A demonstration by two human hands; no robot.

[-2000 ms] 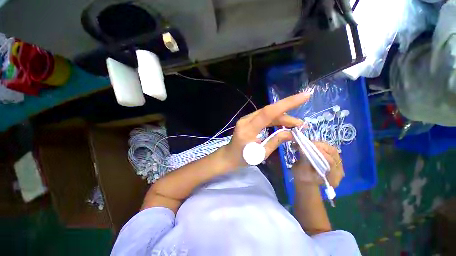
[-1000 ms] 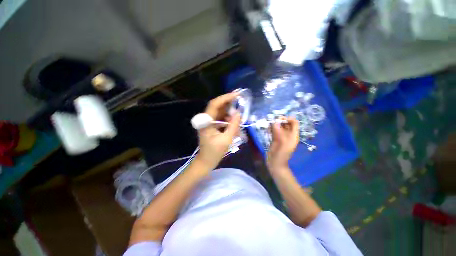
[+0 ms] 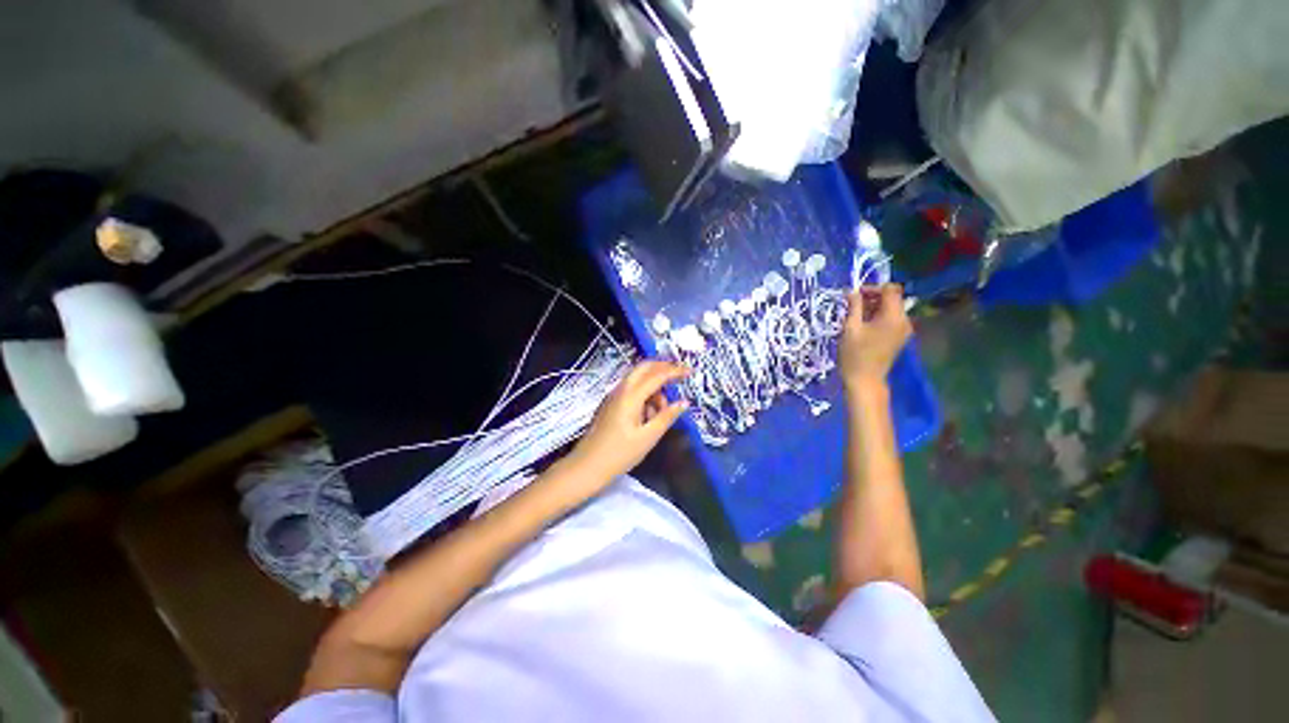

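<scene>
My right hand (image 3: 875, 336) holds a small white coiled cable (image 3: 869, 266) over the right edge of the blue tray (image 3: 792, 487). A round white end piece shows above the fingers. My left hand (image 3: 643, 413) is at the tray's left edge, fingers curled and a little apart; I see nothing clearly held in it. Several finished coils (image 3: 749, 346) lie in a row in the tray, round white ends towards the far side. A bundle of straight white cables (image 3: 495, 445) lies on the dark surface left of my left hand.
The machine (image 3: 424, 85) stands at the upper left, with two white winding posts (image 3: 113, 349) and a brass-coloured knob (image 3: 127, 242). A dark metal block (image 3: 672, 120) overhangs the tray's far end. Cardboard boxes (image 3: 212, 579) are at the lower left, a large plastic bag (image 3: 1089, 106) at the upper right.
My right hand has moved right and holds the coil, which was in my left hand. My left hand has let it go and lowered. The view has shifted right.
</scene>
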